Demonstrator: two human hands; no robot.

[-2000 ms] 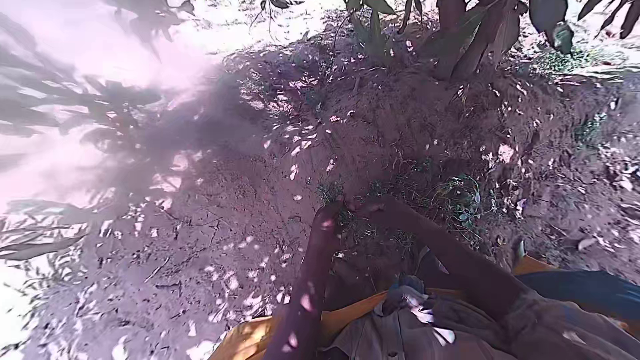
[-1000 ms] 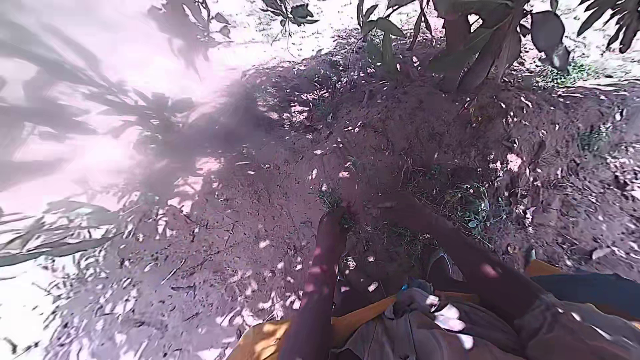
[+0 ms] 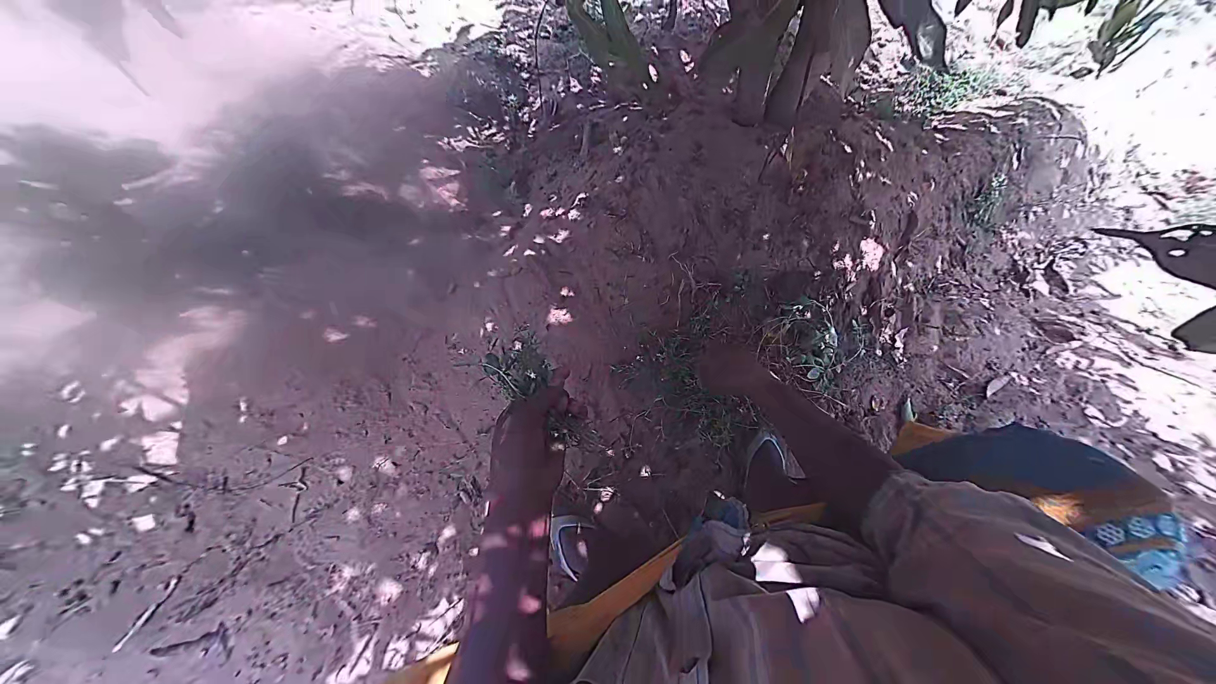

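Observation:
My left hand [image 3: 534, 418] is closed around a bunch of green weeds [image 3: 518, 369], whose leaves stick out past the fingers over bare soil. To its right, my right hand [image 3: 730, 369] reaches down at a patch of low green weeds [image 3: 679, 375]; its fingers blend into the dark shade, so their grip cannot be made out. Another leafy clump [image 3: 822, 347] grows just right of that hand.
Thick plant stems [image 3: 760, 66] rise from a soil mound [image 3: 950, 161] at the top. Below are my two shoes [image 3: 570, 546] and a patterned cloth [image 3: 1035, 475]. A twig [image 3: 147, 613] lies at lower left, and dark leaves [image 3: 1178, 252] hang at right.
My hands were close together two seconds ago and are now apart, the right one over the weeds to the right. The view has shifted somewhat.

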